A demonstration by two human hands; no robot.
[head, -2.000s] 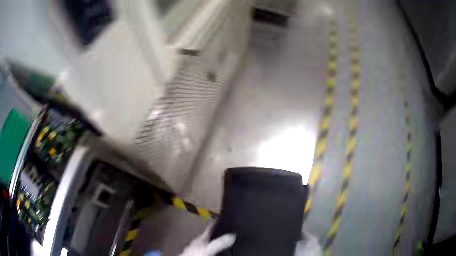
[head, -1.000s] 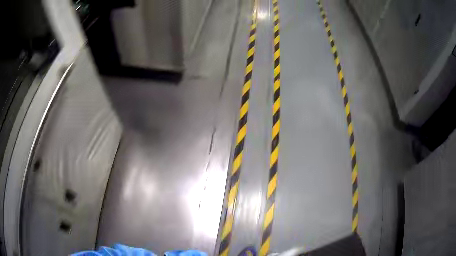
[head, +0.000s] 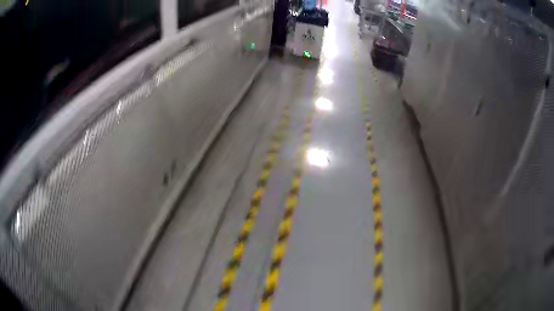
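Neither of my hands is in the picture, and no held object shows. What lies nearest in front of me is a grey floor (head: 328, 243) with yellow-black tape lines (head: 285, 225) running away from me. Two lines run close together and a third runs to their right. The view is blurred.
A long pale machine side (head: 140, 133) runs along the left. Another pale machine or cabinet (head: 474, 103) stands on the right. Far ahead are a white box-like unit with a dark top (head: 308, 41) and a dark cart or bin (head: 390, 45) on the right.
The view has lifted and now looks farther down the aisle. The dark flat box, the gloved hands and the blue cloth seen earlier have left the picture. The circuit boards at left are gone from view.
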